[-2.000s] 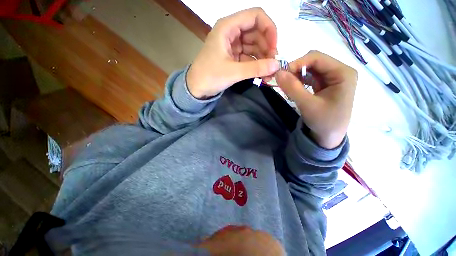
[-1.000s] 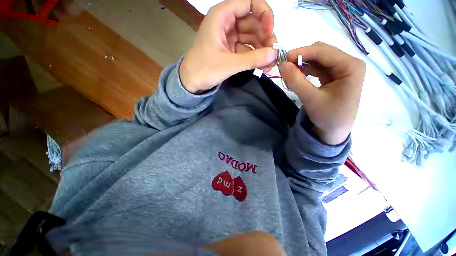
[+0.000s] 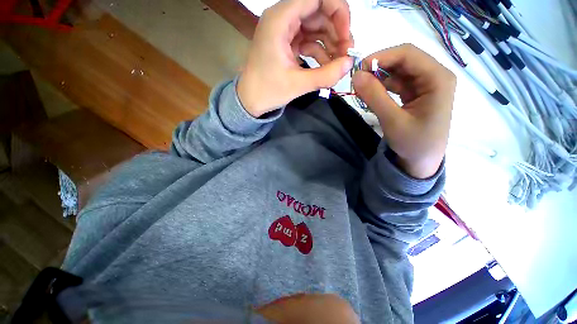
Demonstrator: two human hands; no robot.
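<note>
My left hand (image 3: 288,60) pinches a small white connector (image 3: 353,53) between thumb and forefinger at the upper middle. My right hand (image 3: 411,101) pinches the fine coloured wires (image 3: 356,64) just beside it, and the two fingertips nearly meet. A second small white connector (image 3: 374,65) stands at my right forefinger. A third white connector (image 3: 324,93) hangs below my left thumb on thin red wires (image 3: 342,94). How the wires enter the connectors is too small to tell.
Grey multi-core cables (image 3: 528,95) with black sleeves (image 3: 500,97) and fanned coloured wires (image 3: 443,31) lie on the white table (image 3: 487,183) at the right. A red strip (image 3: 455,218) lies by my right sleeve. Brown floor (image 3: 126,82) and a red frame (image 3: 38,22) are at the left.
Both hands have moved slightly up from the earliest frame, still pinching together. The connector at my left fingertips now shows above the wires, and the one by my right forefinger has shifted up and left.
</note>
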